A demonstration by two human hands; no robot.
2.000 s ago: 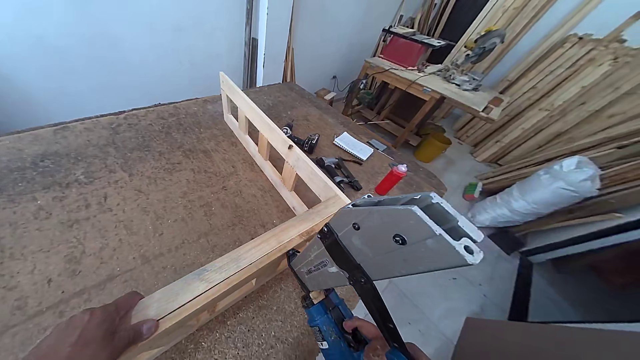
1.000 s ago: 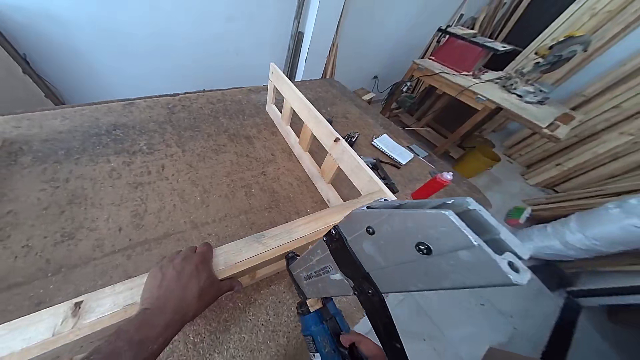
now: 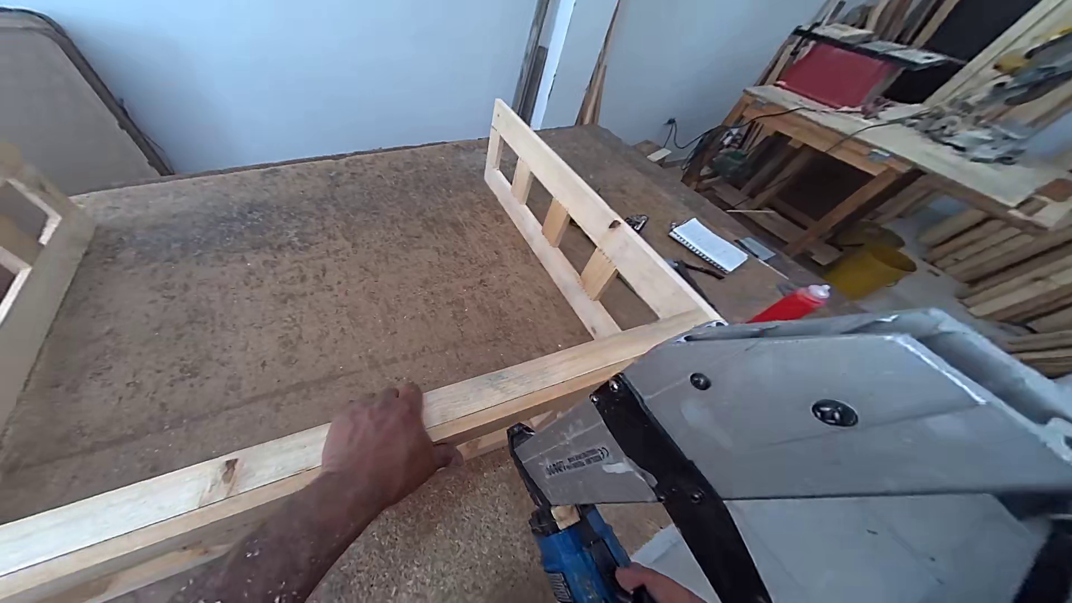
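My left hand grips the top rail of a wooden frame at the near side of the worktable, fingers over the far edge. At the lower right my right hand, partly cut off, holds a blue pneumatic nailer. The nailer's large grey magazine fills the right foreground, and its nose end lies close to the frame's right corner. A slatted wooden side panel stands on edge and meets the long rail at that corner. Another frame part shows at the far left.
Beyond the side panel lie a spiral notebook and dark tools, with a red bottle nearer. The brown worktable reaches to the wall. At the right are a yellow bucket, a second workbench with machines, and stacked boards.
My left hand has moved along the rail toward the right corner and grips it from above. The nailer remains by the corner. The view has turned left, bringing the left frame part into sight.
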